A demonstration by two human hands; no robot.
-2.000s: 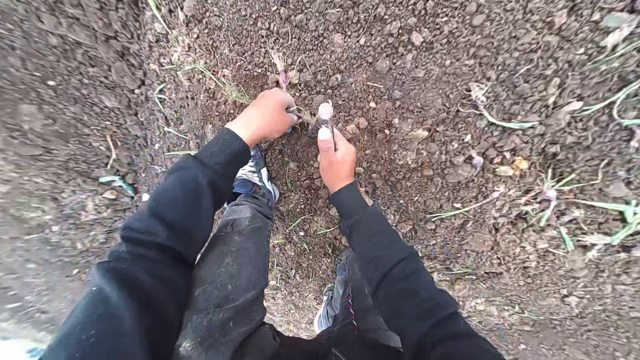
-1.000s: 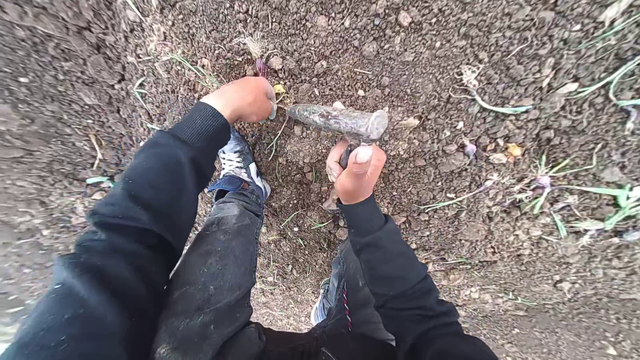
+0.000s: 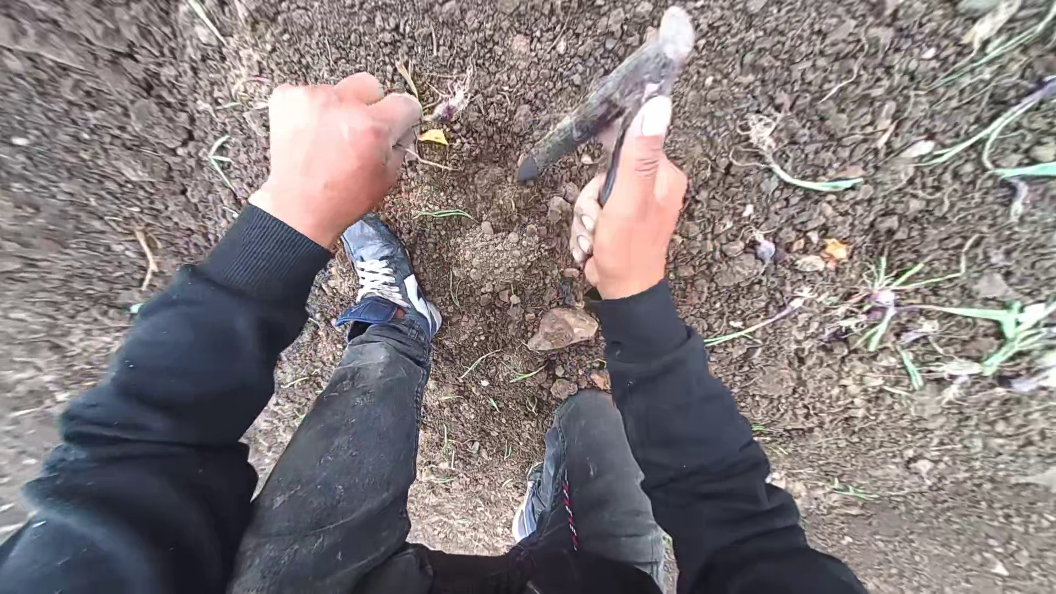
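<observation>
My right hand (image 3: 635, 198) grips the short handle of a small hand hoe (image 3: 598, 107), thumb along it. The hoe's worn, soil-caked metal head is raised over the soil, slanting from upper right to lower left. My left hand (image 3: 334, 148) is closed in a fist, back of the hand up, above my left shoe; whether something is inside the fingers I cannot tell. Just right of that fist lie a yellow leaf scrap (image 3: 433, 137) and a small purplish onion plant with pale roots (image 3: 452, 101). Loose crumbly soil (image 3: 495, 256) lies between the hands.
My left shoe (image 3: 388, 276) stands on the soil below my left hand. A brown stone (image 3: 563, 328) lies under my right wrist. Uprooted onion seedlings (image 3: 883, 301) with green leaves are scattered on the right, another (image 3: 804, 177) nearer the hoe.
The hoe head has turned from pointing sideways toward my left hand to a raised slant, and my right hand has turned with it. My left hand is now farther from the hoe.
</observation>
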